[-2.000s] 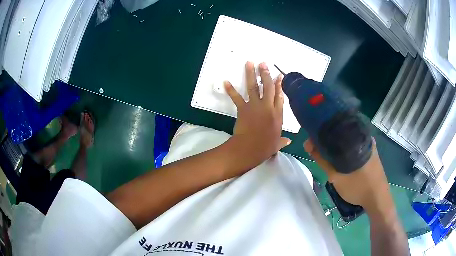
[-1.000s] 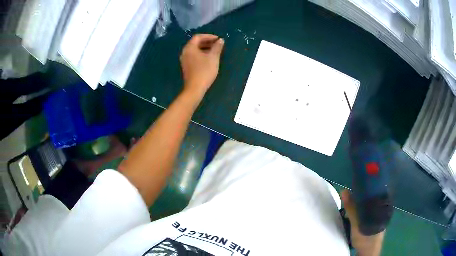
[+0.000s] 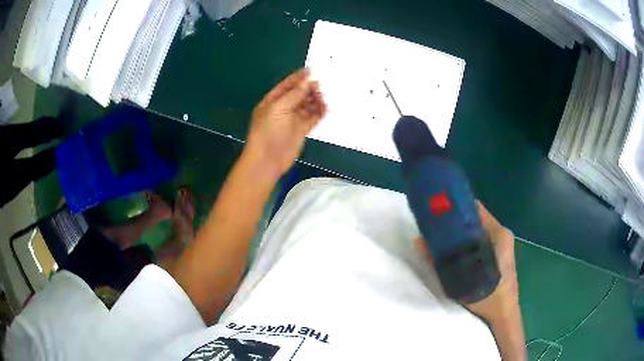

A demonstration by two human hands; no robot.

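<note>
A white panel [image 3: 416, 70] with rounded corners and small dark holes lies flat on the dark green bench top. My right hand [image 3: 496, 257] grips a dark blue cordless screwdriver [image 3: 441, 190] with a red spot. Its thin driver bit [image 3: 392, 98] points over the middle of the panel; I cannot tell whether it touches. My left hand [image 3: 286, 116] is over the panel's left edge with fingertips curled together. Whether it pinches a screw is too small and blurred to tell.
Tiny loose screws [image 3: 295, 15] lie beyond the panel, near a crumpled clear bag [image 3: 224, 5]. Stacks of white panels stand at left [image 3: 116, 49] and right [image 3: 589, 106]. A blue stool [image 3: 78, 166] and a person's bare feet [image 3: 169, 211] are below left.
My left hand has moved from the loose screws to the panel's left edge. The screwdriver has swung from the panel's right side to over its middle. The camera view has shifted.
</note>
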